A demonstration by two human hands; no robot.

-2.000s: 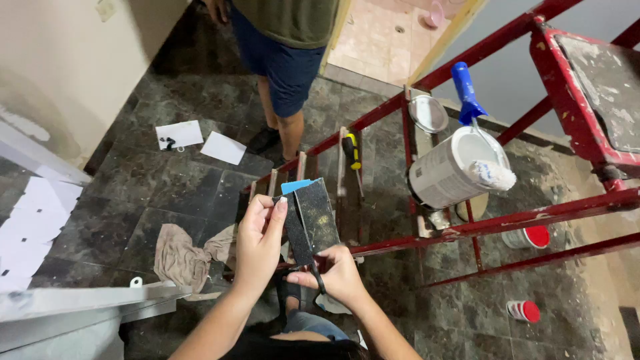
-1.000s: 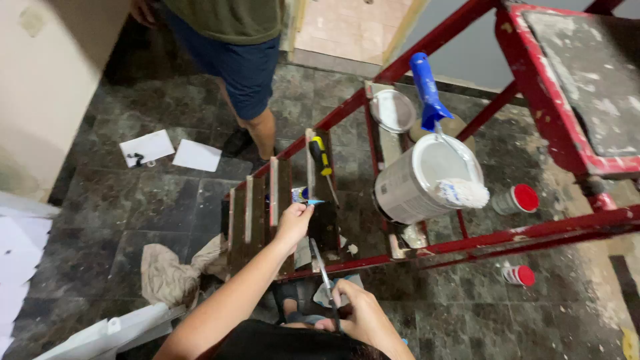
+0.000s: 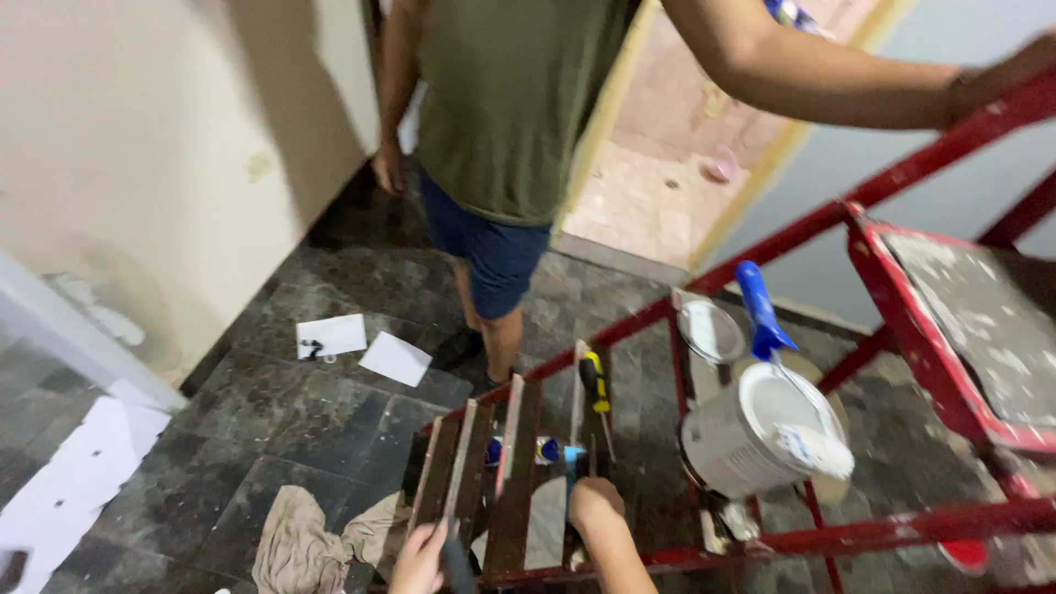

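Observation:
At the bottom edge, my left hand [image 3: 419,563] grips a dark strip [image 3: 456,559], blurred by motion. My right hand [image 3: 596,502] is on a step of the red metal ladder [image 3: 874,525], beside a dark item and a light-blue piece [image 3: 572,456]. Its fingertips are hidden, so its hold cannot be told. Just beyond it lies a screwdriver [image 3: 596,384] with a yellow and black handle. Higher on the ladder, a paint can [image 3: 722,441] holds a roller with a blue handle [image 3: 761,309] and a white-coated head [image 3: 813,450].
A person [image 3: 511,107] in a green shirt stands beyond the ladder, one hand on its rail. An open round container [image 3: 709,330] sits near the can. Two white sheets [image 3: 396,358] and a crumpled cloth [image 3: 297,540] lie on the dark tiles. A red lid [image 3: 964,554] is low right.
My right hand, which held scissors near my body, has moved forward to the ladder step. My left hand has drawn back from the step. The other person's arm now reaches the ladder rail.

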